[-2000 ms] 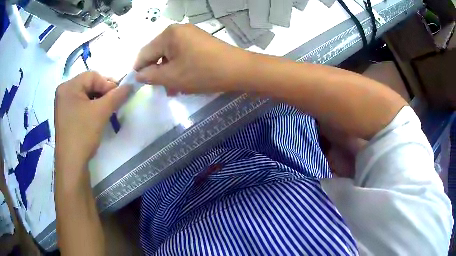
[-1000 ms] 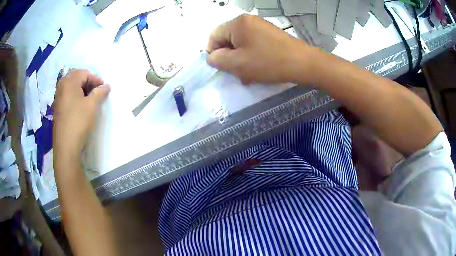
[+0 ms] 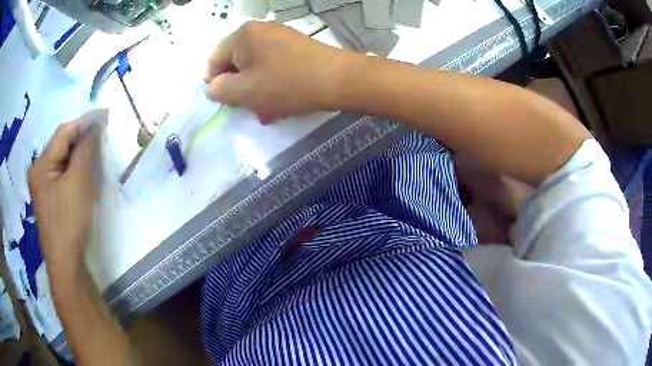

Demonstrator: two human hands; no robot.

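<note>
My right hand pinches the upper end of a white strip, which slopes down to the left over the table. A small blue tab with a shiny bit at its top shows on the strip. My left hand is at the left, apart from that strip, its fingers closed on a small pale piece. The piece's lower part is blurred and partly hidden by the fingers.
The sewing machine head is at the top left. Grey cut pieces fan out behind my right hand. Blue pieces lie at the far left. Black cords cross the ruler edge at upper right.
Since one second ago, the view has shifted and the machine head shows again. My left hand, empty then, now holds a pale piece. My right hand still holds the white strip.
</note>
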